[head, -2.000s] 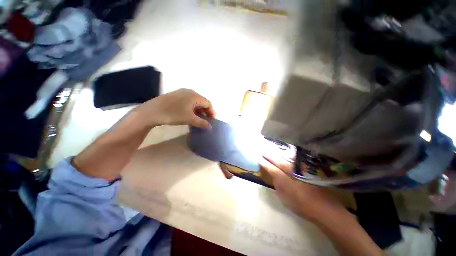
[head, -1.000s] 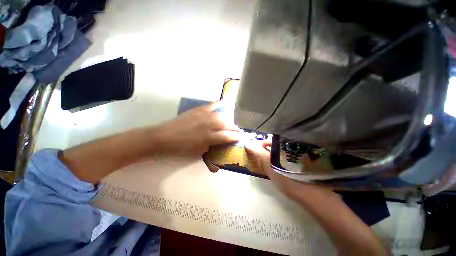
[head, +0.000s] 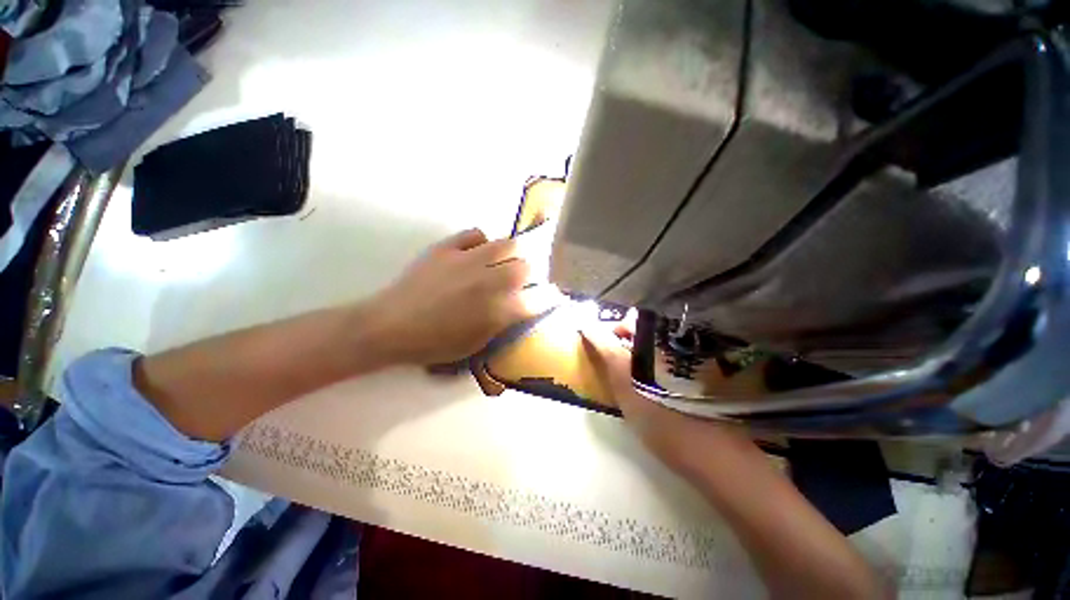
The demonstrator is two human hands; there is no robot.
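Observation:
My left hand (head: 464, 295) lies just left of the needle area, fingers bent toward the bright light under the machine head (head: 669, 164). A thin dark edge of a piece shows beneath it; most of that piece is hidden by the hand and glare. My right hand (head: 616, 358) reaches in from the lower right, fingertips near the needle, partly behind the chrome frame (head: 821, 413). Whether its fingers hold the fabric is unclear. The yellowish bed plate (head: 546, 358) shows between the hands. The needle itself is lost in glare.
A neat stack of dark pieces (head: 217, 176) lies left on the white table (head: 387, 451). A heap of blue-grey pieces (head: 100, 76) and a white strip (head: 38, 193) are at upper left. A dark piece (head: 839, 481) lies right, beyond my right forearm. A printed scale runs along the front edge.
Since one second ago, the blue-grey piece that showed behind my left hand is no longer visible there. My left hand's fingers are more bent. My right hand stays near the needle. The view has shifted slightly.

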